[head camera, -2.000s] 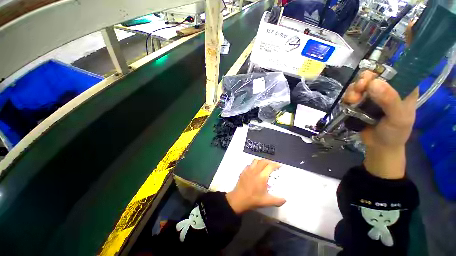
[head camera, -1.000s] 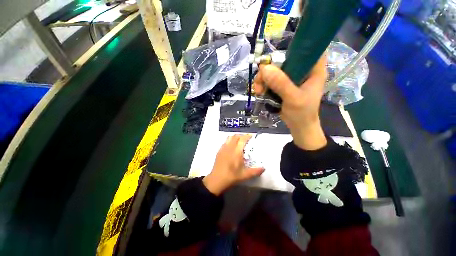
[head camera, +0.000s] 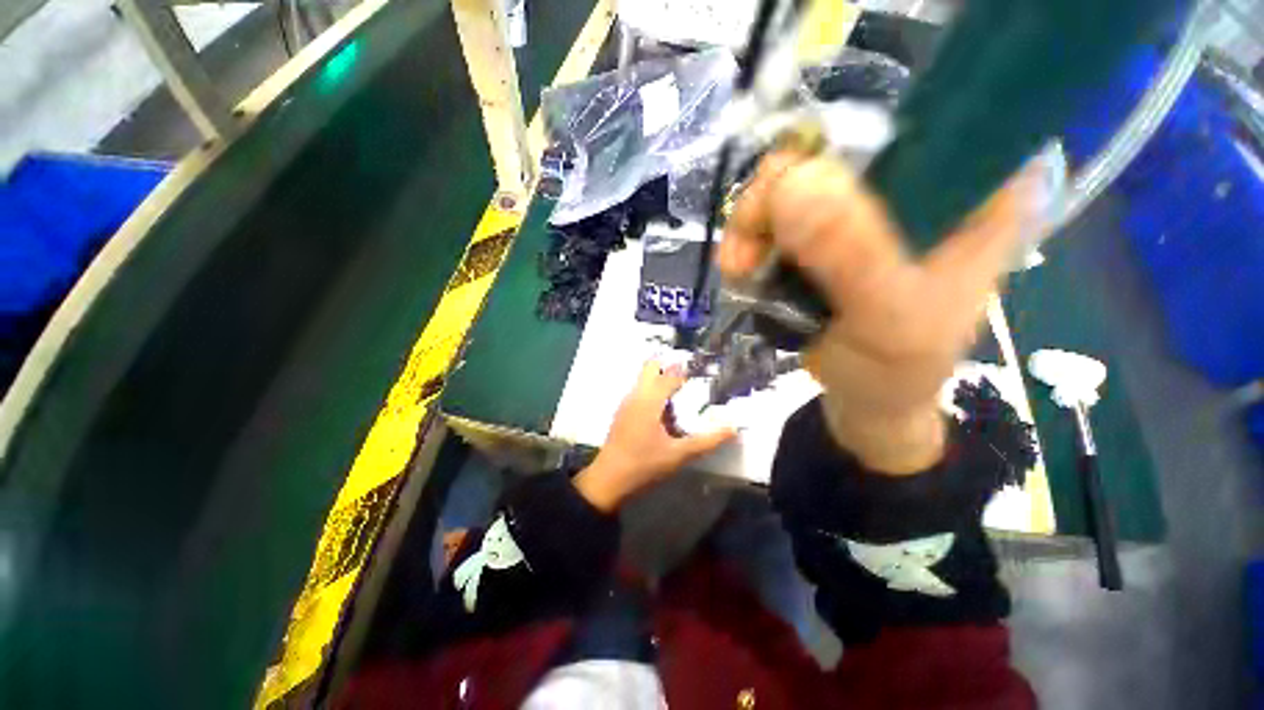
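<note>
My right hand is wrapped around the large dark green screwdriver, blurred. The screwdriver's metal nose points down over the white sheet, in front of the fingers of my left hand. My left hand lies at the front of the white sheet, thumb and fingers around a white block, a plug adapter by its look. The nose partly hides the block, and I cannot tell whether they touch. A row of small shiny parts lies on the black mat.
Clear plastic bags and a heap of small black parts are behind and left. Another black heap and a rubber mallet are at right. The conveyor belt with its yellow-and-black edge runs along the left.
The view has swung right and down since two seconds ago. The screwdriver has come from the right to over the white sheet, its nose now near my left hand, which stays around the block.
</note>
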